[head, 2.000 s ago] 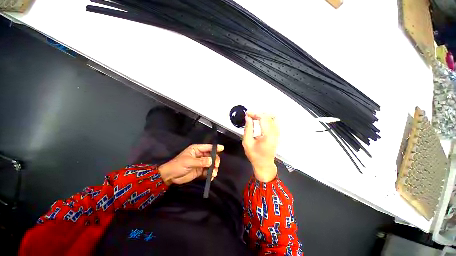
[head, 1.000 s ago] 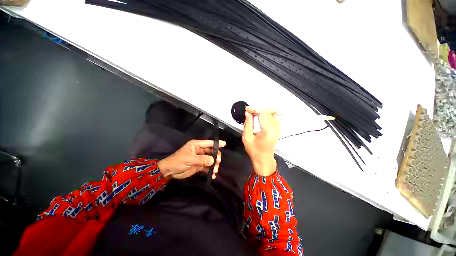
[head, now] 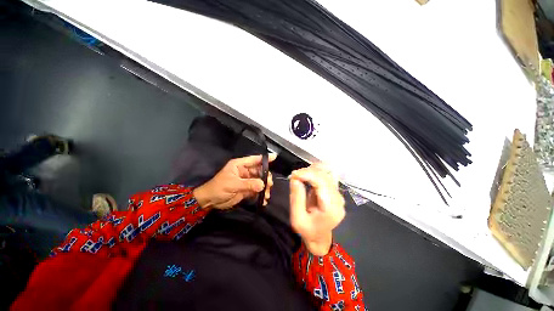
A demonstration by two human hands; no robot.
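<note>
My left hand [head: 234, 184] holds a thin black strap [head: 265, 163] between thumb and fingers, below the table edge in front of the dark apron. My right hand [head: 317, 203] is just right of it, fingertips pinched on a slim, thin applicator [head: 282, 178] whose tip points at the strap; it is blurred and partly hidden. A small round pot of black liquid [head: 302, 126] stands on the white table near its edge. A fanned bundle of black straps [head: 364, 67] lies across the table beyond the pot.
The white table [head: 243, 79] runs diagonally from upper left to lower right. A studded board [head: 519, 203] lies at its right end, with a plain tan board [head: 518, 30] above. A person's leg and shoes [head: 51, 144] show on the floor at the left.
My right hand has moved from the pot down to beside the strap, uncovering the pot. My left hand keeps hold of the strap. A person's legs and shoes have appeared at the left.
</note>
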